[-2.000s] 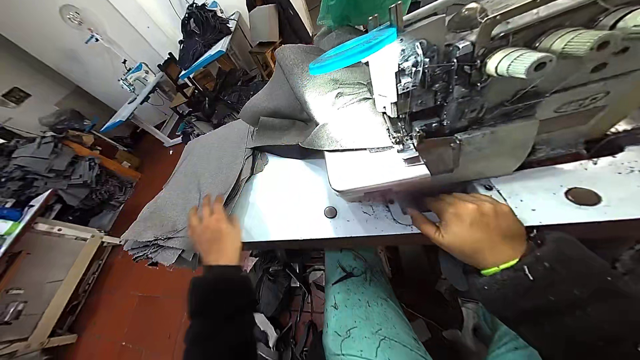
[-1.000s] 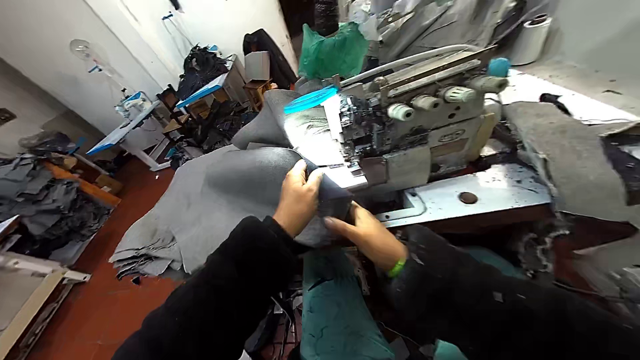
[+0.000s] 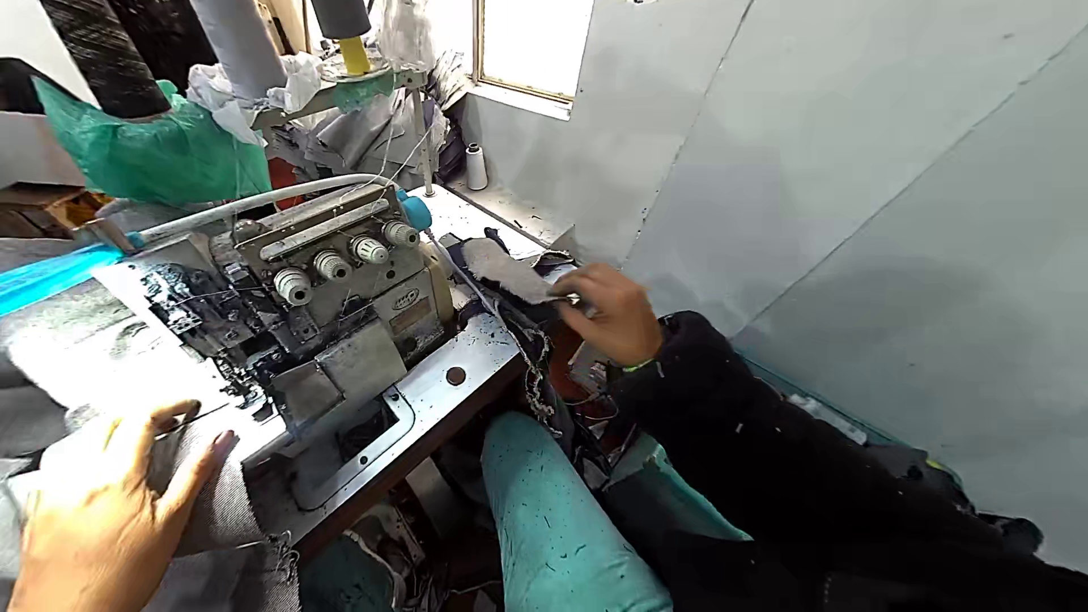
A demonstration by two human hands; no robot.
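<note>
My left hand [image 3: 110,501] grips the edge of a grey fabric piece [image 3: 225,501] beside the needle area of an overlock sewing machine [image 3: 340,297], thumb and index finger pinching it. My right hand [image 3: 614,313] is at the right end of the machine table, its fingers closed around a small metal thing that is too blurred to name, at the tip of a grey fabric piece [image 3: 510,270]. More grey fabric lies left of the machine head, partly under the bright lamp light. Dark fabric trimmings [image 3: 540,374] hang over the table's right edge.
The white machine table [image 3: 476,353] has a dark front edge above my teal-clad leg [image 3: 561,527]. Behind the machine are a green plastic bag [image 3: 161,157], a thread stand and a white thread cone [image 3: 476,167]. A grey wall [image 3: 816,170] rises close by on the right.
My hands, together on the fabric at the machine's front a second ago, are now apart: the right is out at the table's right end, the left remains on fabric. The view has swung right.
</note>
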